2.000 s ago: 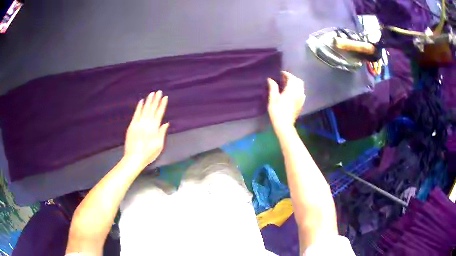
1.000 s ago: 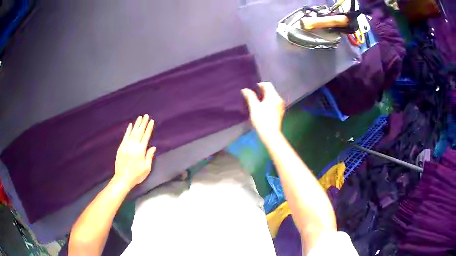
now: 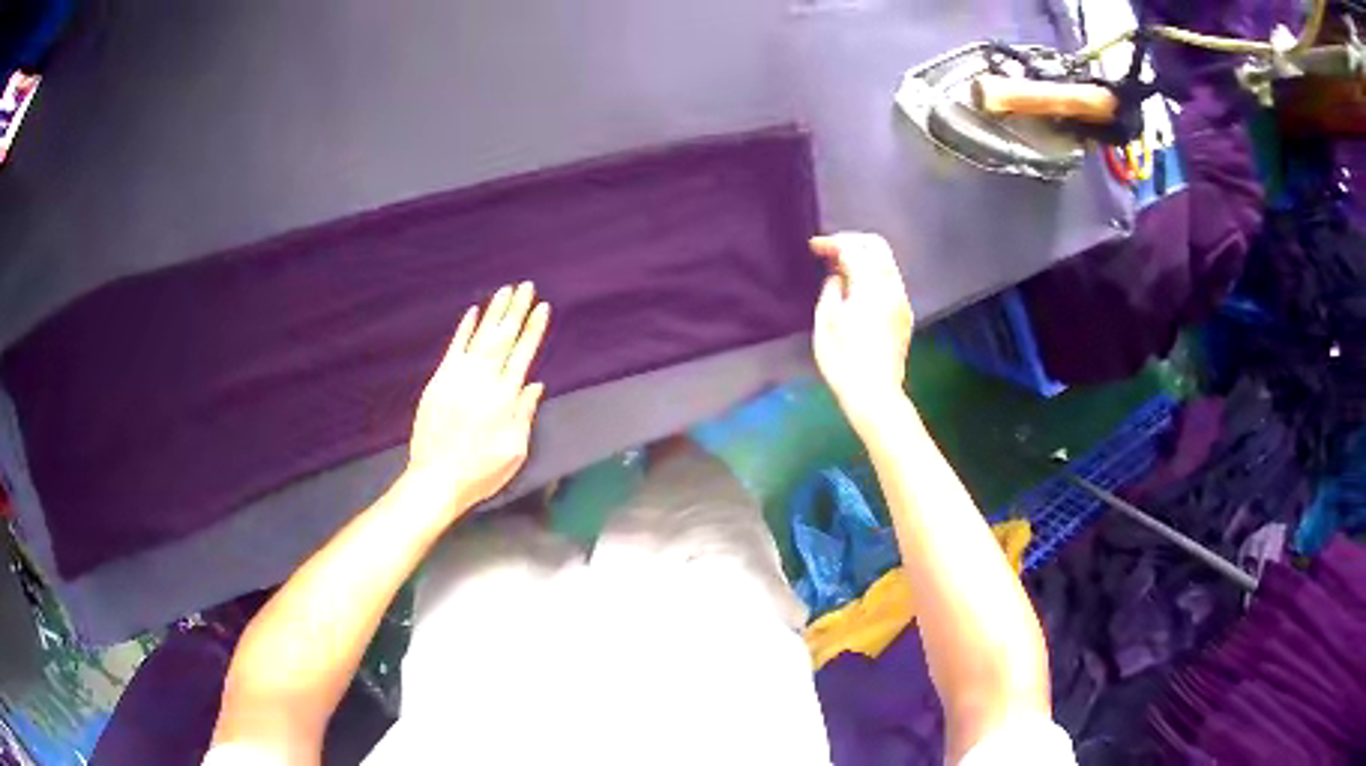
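Note:
Dark purple trousers (image 3: 345,344) lie as a long, narrow, nearly smooth panel across the grey table, with the straight hem at the right. My left hand (image 3: 483,401) lies flat on the panel's near edge, fingers spread. My right hand (image 3: 866,322) is at the hem end, its fingers curled beside the cloth edge; whether they pinch the cloth does not show. A silver steam iron (image 3: 996,112) with a light wooden handle stands at the table's right end, clear of both hands.
The grey table (image 3: 450,90) has its near edge against my body. Blue plastic crates (image 3: 1101,479) stand on the green floor at the right, among dark garment heaps. Purple garments (image 3: 1288,659) hang in folds at the lower right. A yellow cloth (image 3: 884,606) lies below the table.
The panel looks smoother and its hem end straighter. My left hand has shifted right along the cloth. My right hand has stayed near the hem, with its fingers drawn closer together. The view has also shifted.

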